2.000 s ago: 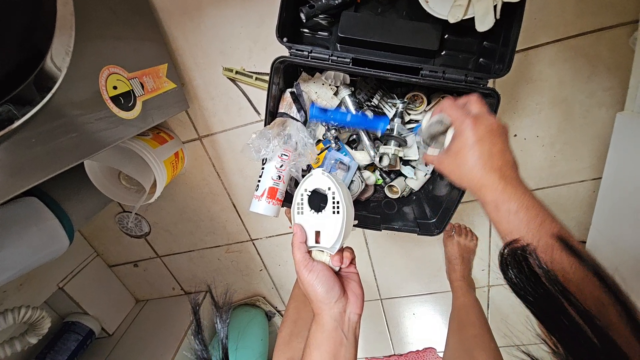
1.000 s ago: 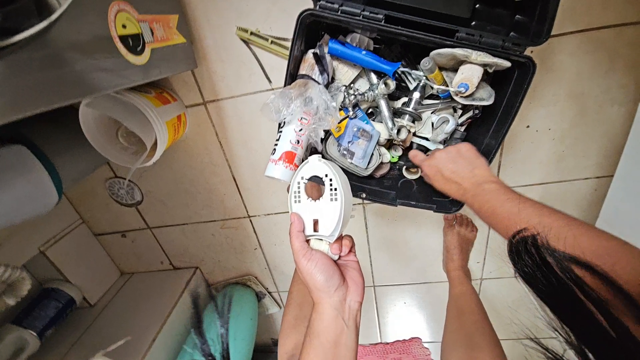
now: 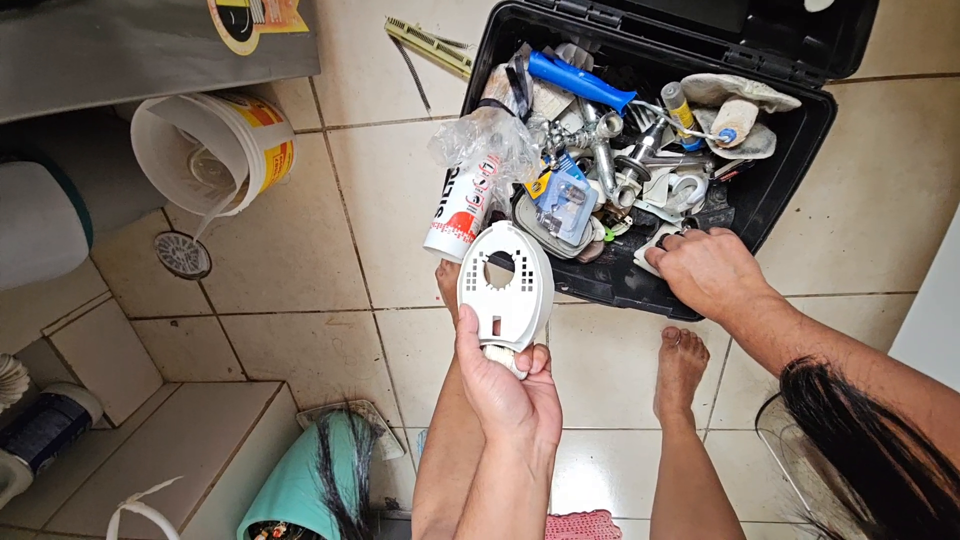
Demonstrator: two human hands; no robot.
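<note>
My left hand holds a white oval plastic housing upright by its lower end; it has a round hole and small square vents. My right hand reaches down inside the near right corner of a black plastic toolbox, its fingers at a whitish piece; whether they grip it cannot be told. Metal faucet parts, a blue-handled paint roller and a blister pack of small parts lie in the box. A silicone sealant tube in clear plastic leans over its left edge.
A white bucket lies on its side at the left, near a round floor drain. A yellowish plastic strip rests on the tiles behind. A teal container stands at lower left. My bare feet are in front of the toolbox.
My right hand, raised with a pale ring-like object two seconds ago, is now down in the toolbox. The roller head and a grey-capped tube show at the box's right side, where loose parts were earlier.
</note>
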